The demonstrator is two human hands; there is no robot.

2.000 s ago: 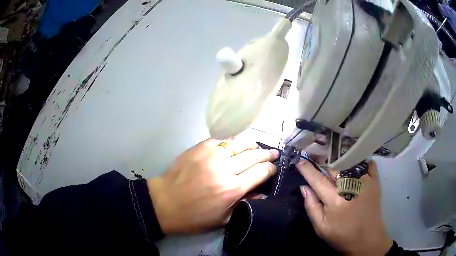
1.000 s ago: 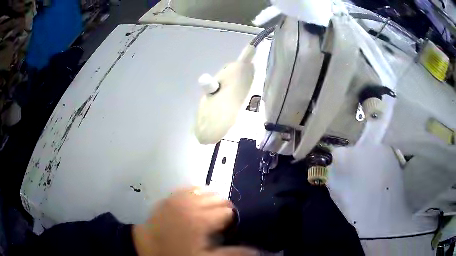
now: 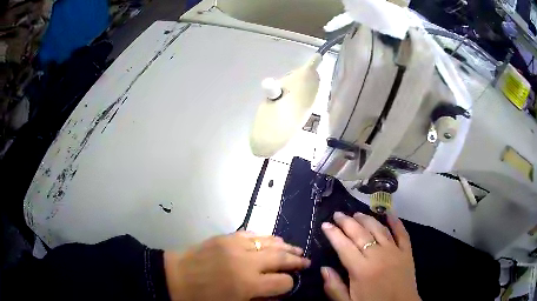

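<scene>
A dark garment piece (image 3: pixel 297 206) lies under the presser foot (image 3: pixel 320 187) and spreads toward me and to the right. A thin pale stitch line runs along it toward me from the foot. My left hand (image 3: pixel 238 267), with a ring, lies at its left edge, fingertips on the cloth near the stitch line; whether it pinches the cloth is unclear. My right hand (image 3: pixel 374 256), also with a ring, lies flat on the cloth right of the line, fingers spread. The needle is too small to make out. Both hands are cut off by the bottom edge.
The cream machine head (image 3: pixel 368 100) stands above the cloth, with a ribbed tension knob (image 3: pixel 381 201) low on its right. The lamp (image 3: pixel 282 111) hangs left of it. A pale slide plate (image 3: pixel 269 197) lies left of the cloth on the worn white table (image 3: pixel 153 129). A cream trough (image 3: pixel 271 20) is behind.
Two seconds ago both hands were close by the foot. One second ago only my blurred left hand showed. Now my right hand is back, flat on the cloth, and my left hand lies farther right.
</scene>
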